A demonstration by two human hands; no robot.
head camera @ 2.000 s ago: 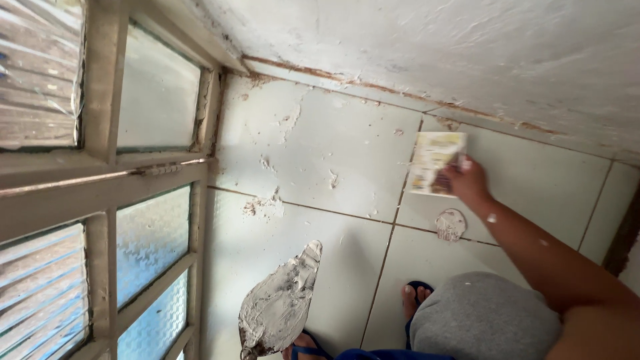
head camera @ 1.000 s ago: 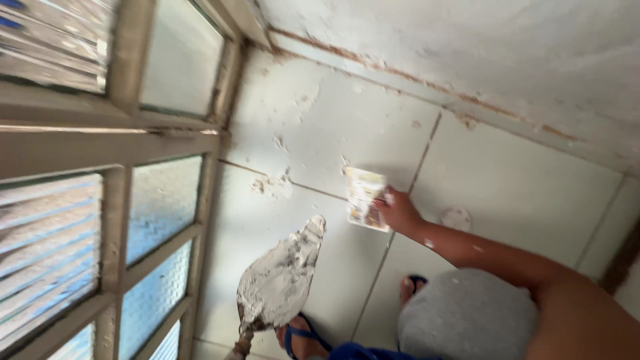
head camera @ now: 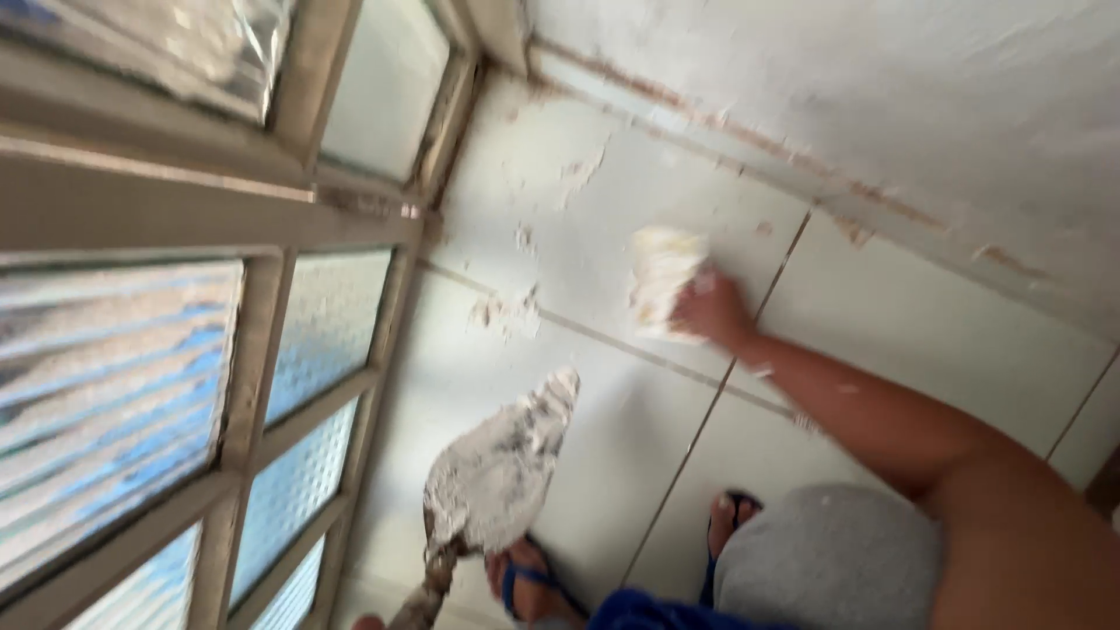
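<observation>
My right hand point(head camera: 713, 308) grips a flat, pale, plaster-smeared piece point(head camera: 667, 282), blurred by motion; its material cannot be told. It is over the floor tiles, right of some plaster lumps point(head camera: 506, 313). A pointed trowel point(head camera: 499, 468), its blade coated in wet white plaster, is at the lower middle with its tip toward the wall. Only a fingertip of my left hand point(head camera: 369, 622) shows at the bottom edge, beside the trowel's handle point(head camera: 424, 599); the rest of that hand is hidden.
A metal-framed door or window with textured glass panes point(head camera: 328, 324) stands on the left. A rough plastered wall point(head camera: 857, 96) with a chipped base edge runs along the top right. My feet in blue flip-flops point(head camera: 534, 577) are on the tiled floor point(head camera: 927, 289), which bears plaster smears point(head camera: 582, 171).
My right hand with the flat piece has moved left across the tiles from near the wall at the right. A round plaster patch on the tiles, visible earlier, is now out of sight.
</observation>
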